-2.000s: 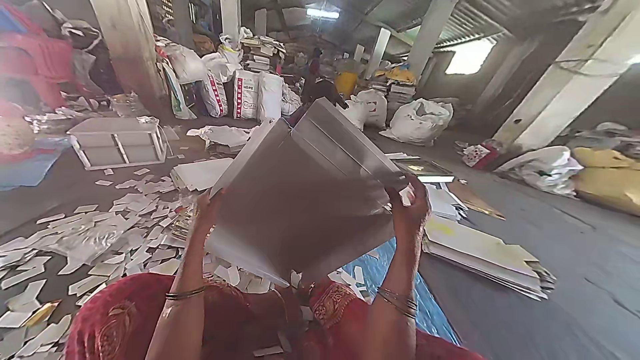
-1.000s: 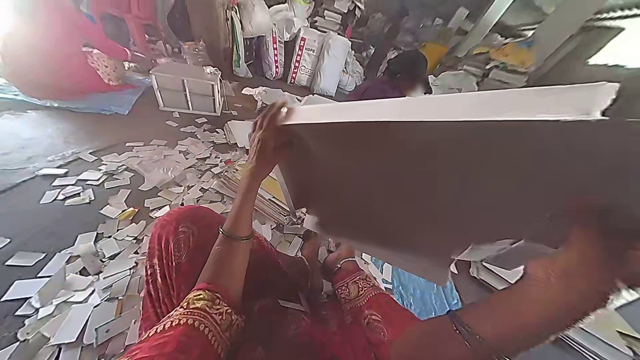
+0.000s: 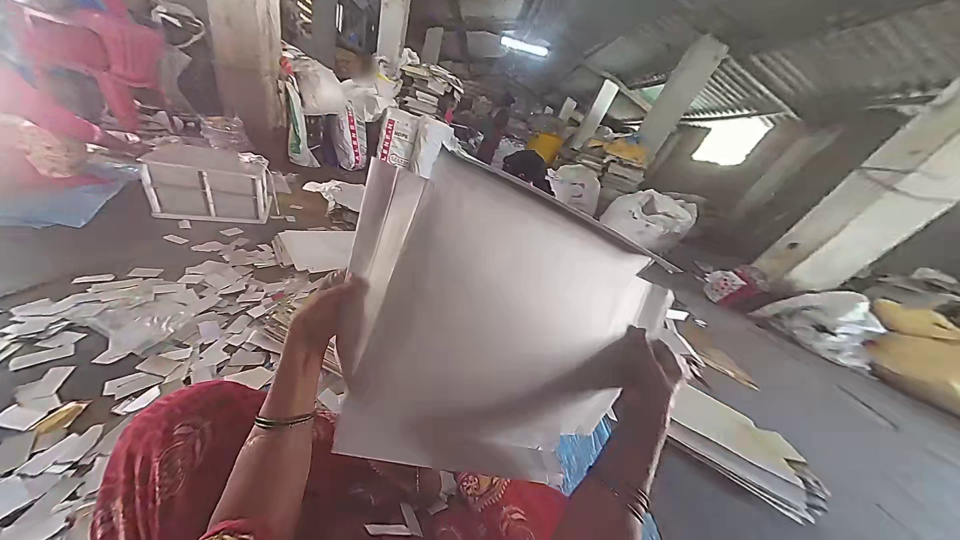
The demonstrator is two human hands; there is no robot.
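Observation:
A large white sheet of card or paperboard [image 3: 502, 322] with folded flaps along its edges is held up in front of me, above my lap. My left hand [image 3: 326, 311] grips its left flap. My right hand [image 3: 651, 356] holds the right edge near a torn-looking flap and casts a shadow across the sheet. Part of a blue plastic sheet [image 3: 585, 454] shows beneath the card. The fingers behind the card are hidden.
Many cut card pieces [image 3: 180, 322] cover the floor at left. Flat card sheets [image 3: 735, 442] are stacked at right. An upturned white box frame [image 3: 206, 184], full sacks [image 3: 649, 217] and concrete pillars [image 3: 862, 180] stand beyond. A person in pink [image 3: 45, 142] sits far left.
The card has been turned, so its light inner face now shows, where a dark face showed earlier. My right hand has come back in from the right edge. The view has shifted.

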